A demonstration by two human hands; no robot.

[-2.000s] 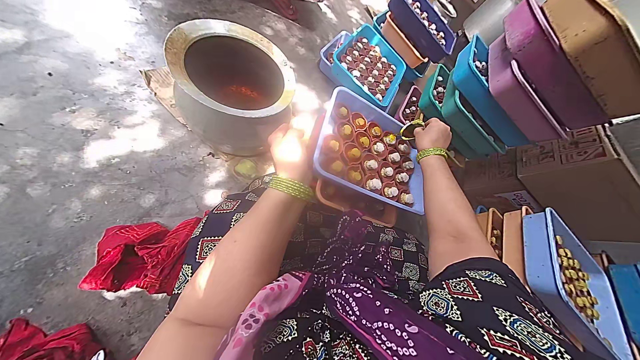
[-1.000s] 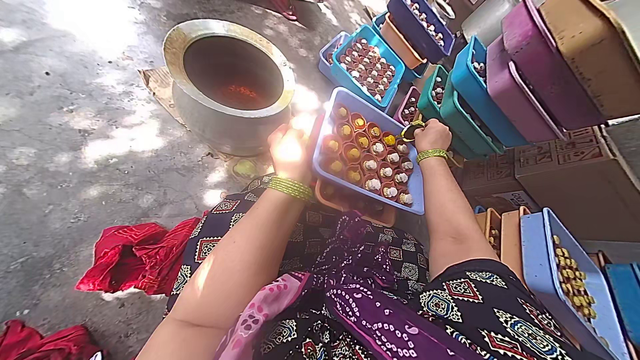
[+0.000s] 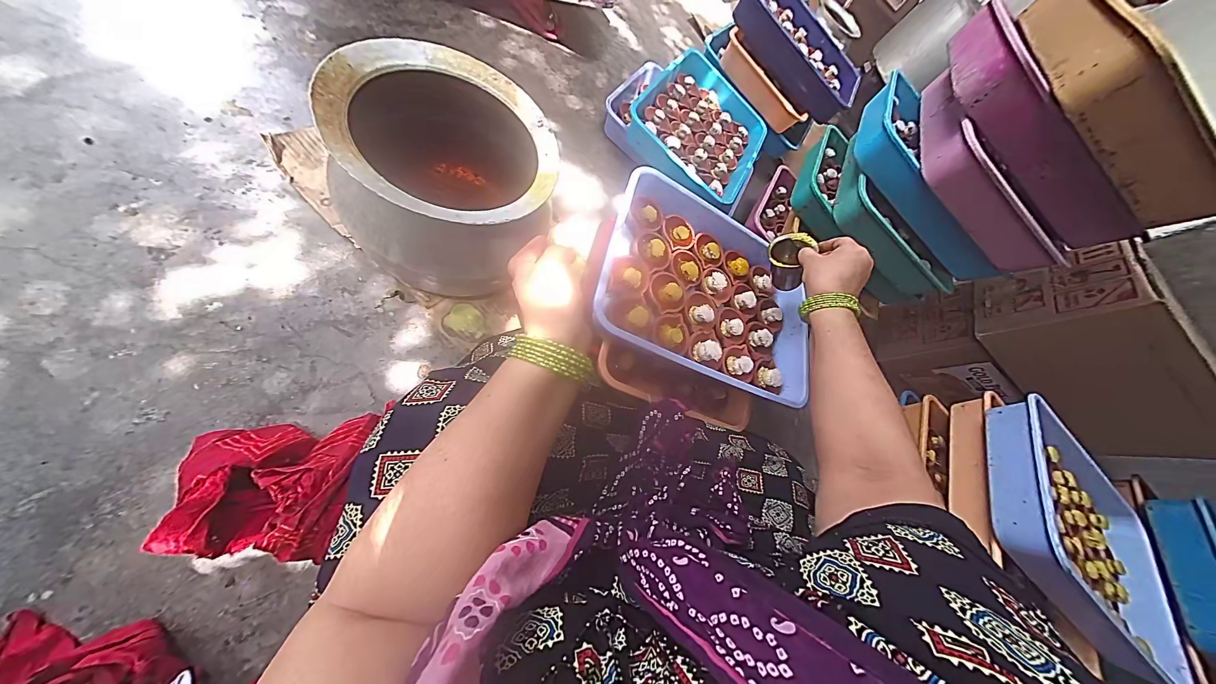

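A light-blue plastic tray (image 3: 793, 380) lies over my lap, holding rows of small reddish-brown cups; those toward the left have yellow tops, those toward the right white tops. My left hand (image 3: 551, 290), partly washed out by sunlight, is at the tray's left edge; its fingers are hard to make out. My right hand (image 3: 838, 266) grips a small dark cup with a yellowish rim (image 3: 788, 261), held at the tray's right edge. An orange tray (image 3: 736, 408) shows partly beneath the blue one.
A large metal pot (image 3: 432, 237) with reddish contents stands on cardboard (image 3: 302, 171) at the upper left. Stacked coloured trays (image 3: 988, 190) and cardboard boxes (image 3: 1083, 351) line the right. Behind the lap tray sits a turquoise tray (image 3: 760, 142). Red cloth (image 3: 266, 494) lies on the ground at left.
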